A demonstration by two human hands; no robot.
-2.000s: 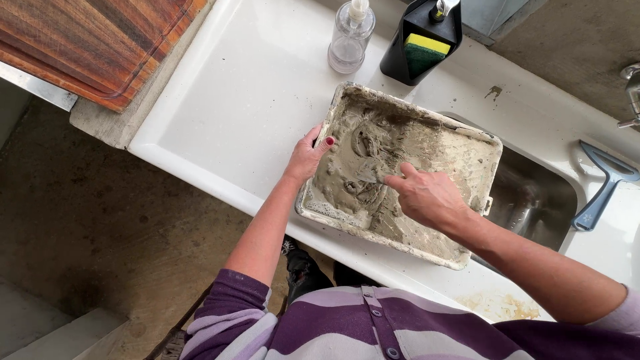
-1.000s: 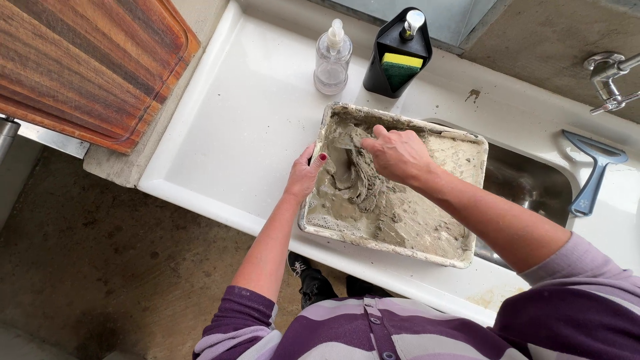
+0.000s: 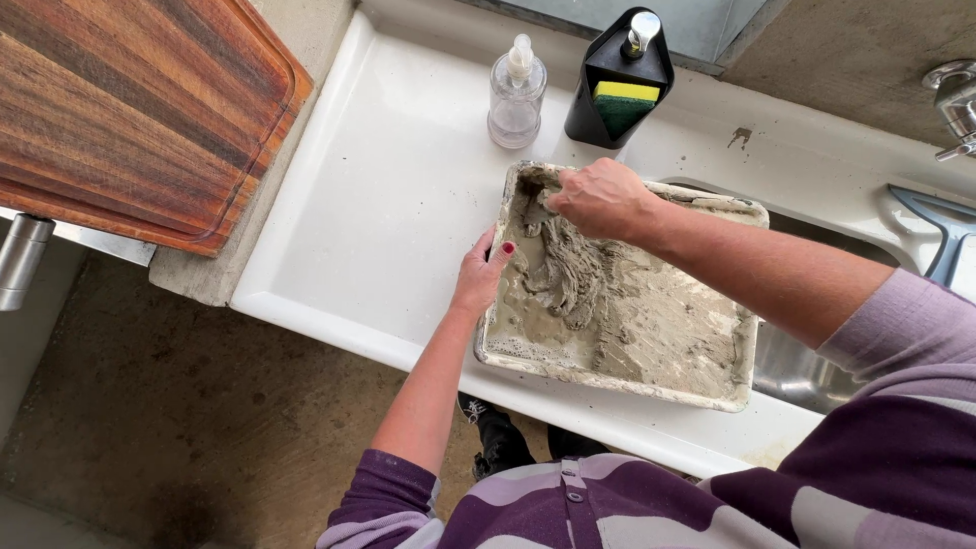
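Observation:
A white rectangular plastic tray (image 3: 610, 381) rests on the sink top, partly over the basin. Wet grey-brown mortar-like mix (image 3: 656, 320) lies in it, with ridges in the middle and foamy water at the lower left corner. My left hand (image 3: 484, 274) grips the tray's left wall, thumb over the rim. At the tray's upper left corner, my right hand (image 3: 602, 200) is closed around a small tool, of which only a mix-covered flat blade (image 3: 540, 216) shows below the fingers. Its handle is hidden in my hand.
Behind the tray stand a clear pump bottle (image 3: 516, 103) and a black soap dispenser (image 3: 610, 53) holding a yellow-green sponge (image 3: 624, 105). The steel basin (image 3: 801, 366), a grey squeegee (image 3: 945, 236) and a tap (image 3: 957, 103) are at right. A wooden cutting board (image 3: 145, 114) lies at upper left.
My right hand has moved from the middle of the tray to its upper left corner. The mix there is more heaped and furrowed. My left hand stays on the tray's left side.

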